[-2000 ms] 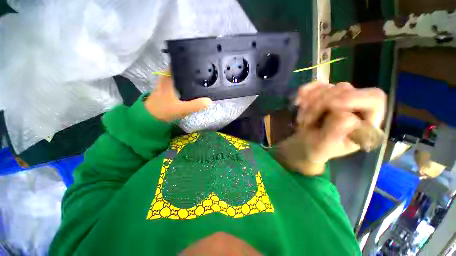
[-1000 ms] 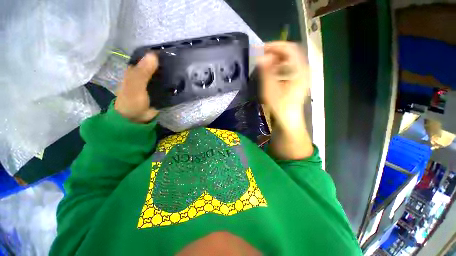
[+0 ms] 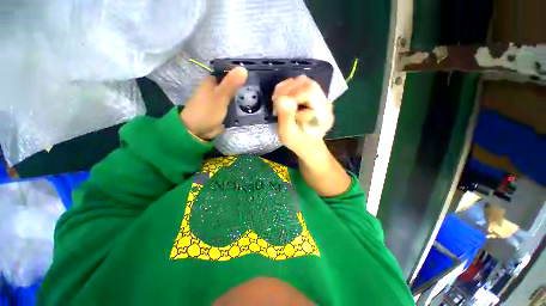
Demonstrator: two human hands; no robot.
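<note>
The black socket unit (image 3: 263,80) lies over white bubble wrap (image 3: 254,138) in front of me, outlets facing me. One round outlet shows clearly; my hands cover the others. A thin yellow wire sticks out at each end, the right one (image 3: 353,69) curving up. My left hand (image 3: 209,104) grips the unit's left end, thumb on its face. My right hand (image 3: 304,110) is curled in a fist over the right part of the face. A small tan end shows at the fist, blurred; it looks like a short hand tool, its working end hidden.
Crumpled translucent wrap (image 3: 72,66) covers the left of the dark green bench (image 3: 353,36). A chipped white metal frame (image 3: 386,113) runs along the bench's right, with the dark green belt (image 3: 422,143) beyond. Blue crates (image 3: 458,239) and another person's hand (image 3: 500,222) are at the far right.
My right hand has moved from beyond the unit's right end onto its face. The unit has shifted and now sits more level over the wrap. My left hand keeps its grip on the left end.
</note>
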